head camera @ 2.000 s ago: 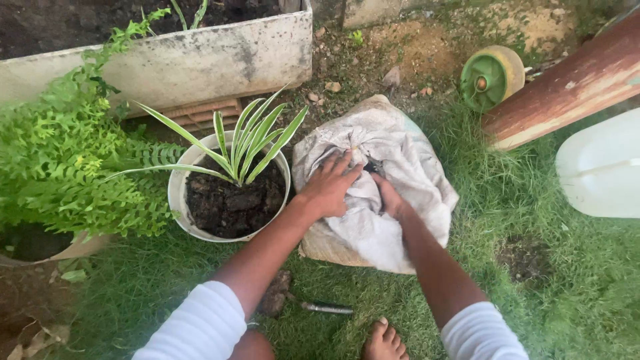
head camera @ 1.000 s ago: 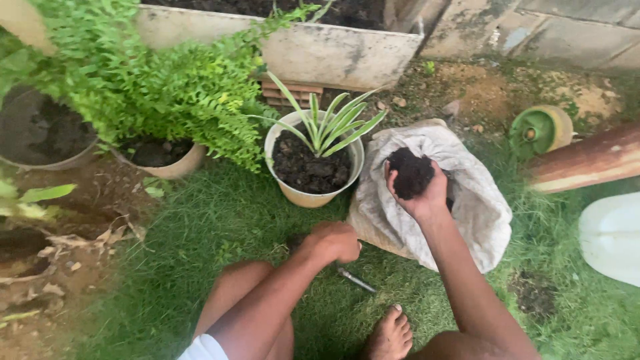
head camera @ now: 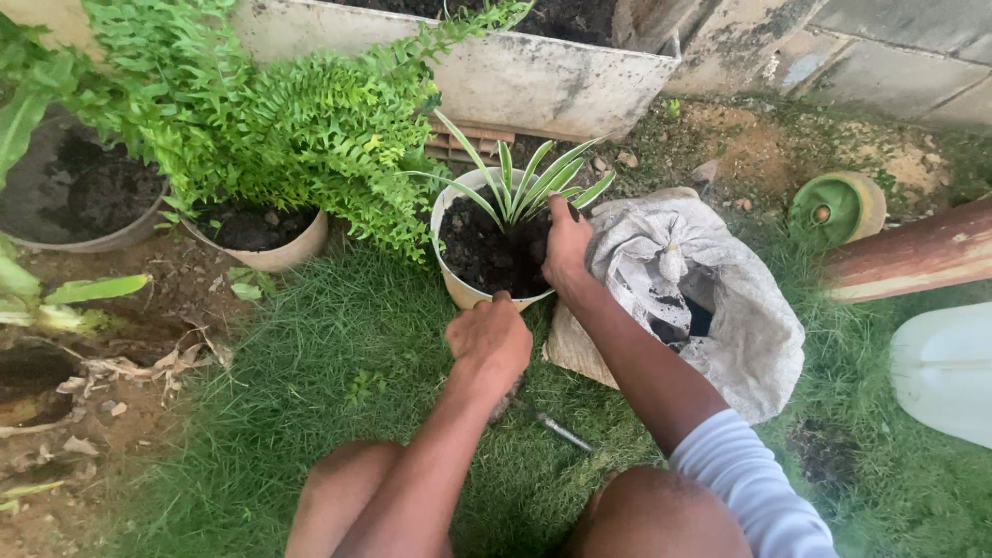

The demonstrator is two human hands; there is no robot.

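Observation:
A spider plant (head camera: 535, 182) with white-edged leaves grows in dark soil in a round white plastic pot (head camera: 457, 288). My left hand (head camera: 492, 333) is curled at the pot's near rim, its fingertips at the rim; whether it grips the rim cannot be told. Over the pot's right side is my right hand (head camera: 567, 240), at the leaves and soil, its palm turned away, so what it holds is hidden. Right of the pot a whitish woven sack (head camera: 744, 341) lies open, with something dark inside. A metal-handled tool (head camera: 566, 432) rests on the grass below the pot.
A fern (head camera: 325, 116) spreads over a potted soil container (head camera: 267, 258) at left. Behind stands a long white planter box (head camera: 542, 89). To the right are a green wheel (head camera: 837, 209), a wooden post (head camera: 922, 248) and a white plastic container (head camera: 945, 372). My knees are at the bottom.
My right hand, which held a clump of dark soil over the sack, has moved left to the plant pot. My left hand has moved up from the grass to the pot's near rim.

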